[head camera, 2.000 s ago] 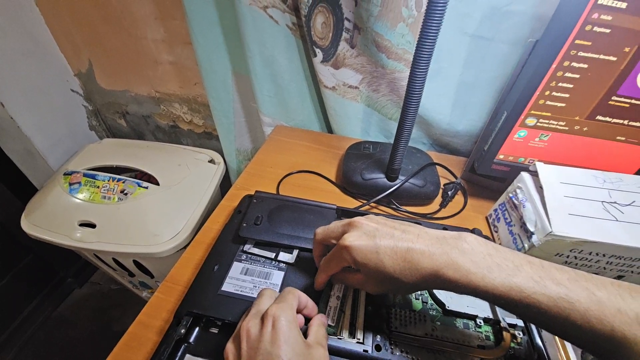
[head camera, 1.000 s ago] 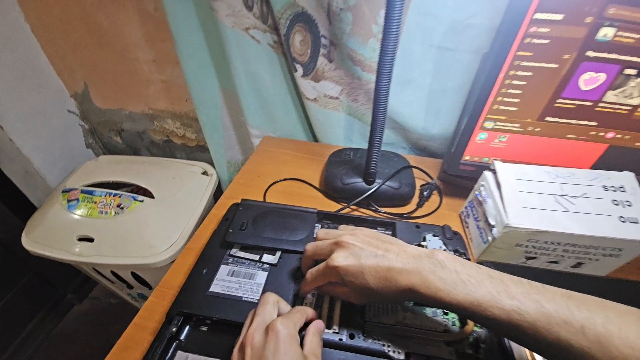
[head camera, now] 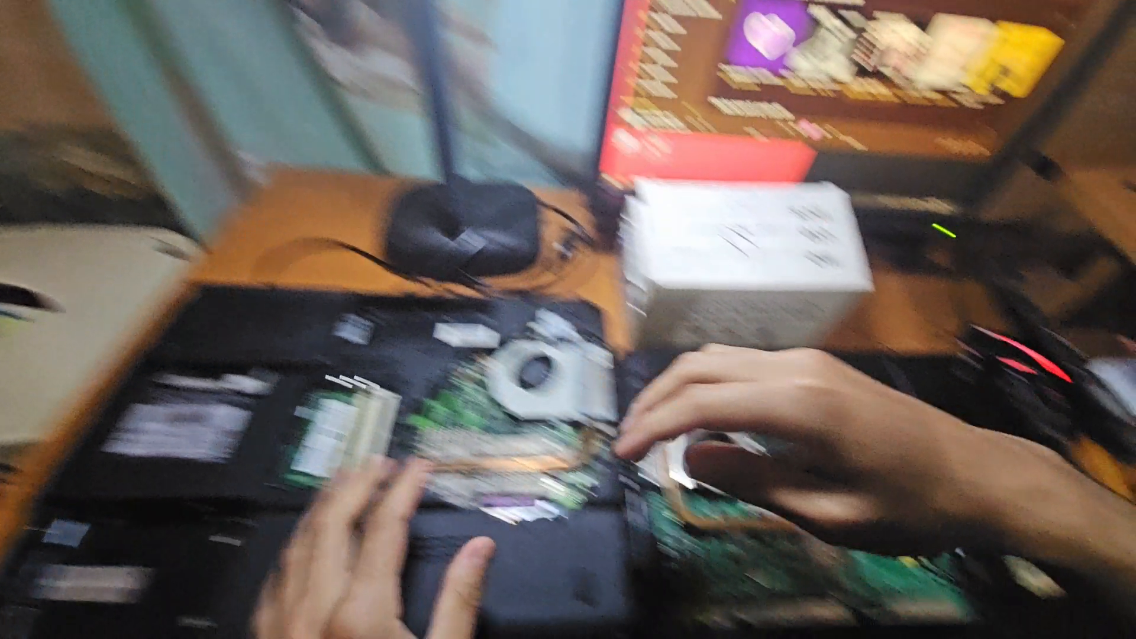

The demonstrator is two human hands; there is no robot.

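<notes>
An upturned black laptop base [head camera: 293, 306] lies on the wooden desk, its inside showing through an opening. My left hand [head camera: 355, 550] rests on its lower part, fingers apart, just below the memory module [head camera: 328, 435]. A grey cooling fan [head camera: 537, 373] and a copper heat pipe [head camera: 506, 463] sit to the right of the module. My right hand [head camera: 781, 426] hovers with curled fingers at a second set of parts, over a green circuit board [head camera: 737, 568] with its own heat pipe. Blur hides whether the right fingers touch or hold anything.
Behind the laptop stand a black lamp base [head camera: 466, 231] with its cable and a white cardboard box [head camera: 745, 235] bearing writing. A lit monitor [head camera: 710, 155] is at the back. A cream plastic bin [head camera: 80, 355] stands at the left; a dark object with red lights [head camera: 1021, 355] lies at the right.
Both hands have come away from the memory slot area; the right has moved to the right, over the second board. The view has swung right, and the fan and memory module now show.
</notes>
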